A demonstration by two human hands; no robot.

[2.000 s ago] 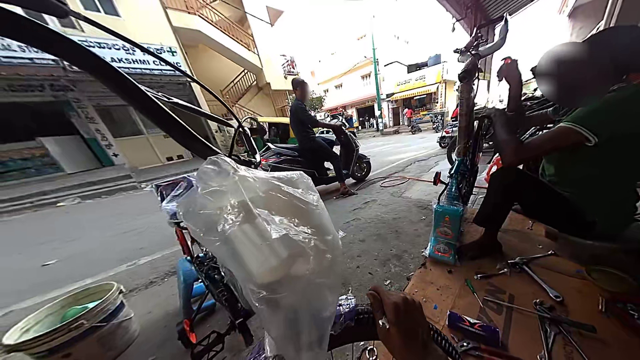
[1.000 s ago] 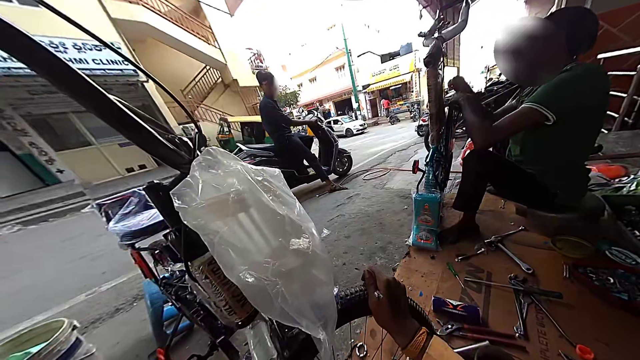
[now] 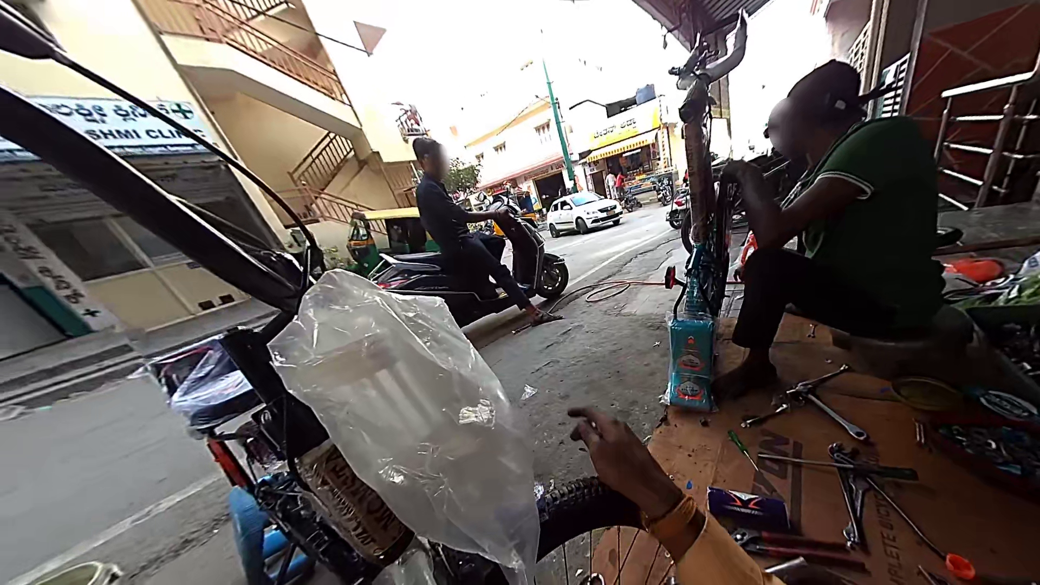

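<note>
The hand at the lower middle, my right hand (image 3: 621, 455), is raised just above a knobby bicycle tyre (image 3: 581, 508), fingers apart and bent, holding nothing; a yellow band circles its wrist. Left of it, a clear plastic bag (image 3: 406, 422) covers a pale part on the bicycle. The dark bicycle frame tube (image 3: 146, 195) slants across the upper left. Below the bag, a brown wrapping with printing (image 3: 357, 504) surrounds another part of the bicycle. Thin spokes show under the tyre. My left hand is out of view.
Wrenches (image 3: 821, 406), a screwdriver (image 3: 741, 447) and a small dark box (image 3: 747, 508) lie on cardboard (image 3: 691, 455) at right. A co-worker (image 3: 869, 219) sits beside an upright wrapped bicycle (image 3: 697, 244). Another person leans on a scooter (image 3: 455, 284) at the roadside. A bucket (image 3: 81, 574) stands lower left.
My right hand has lifted off the tyre, and its fingers have spread. The white car has come further into view along the road. The view has shifted.
</note>
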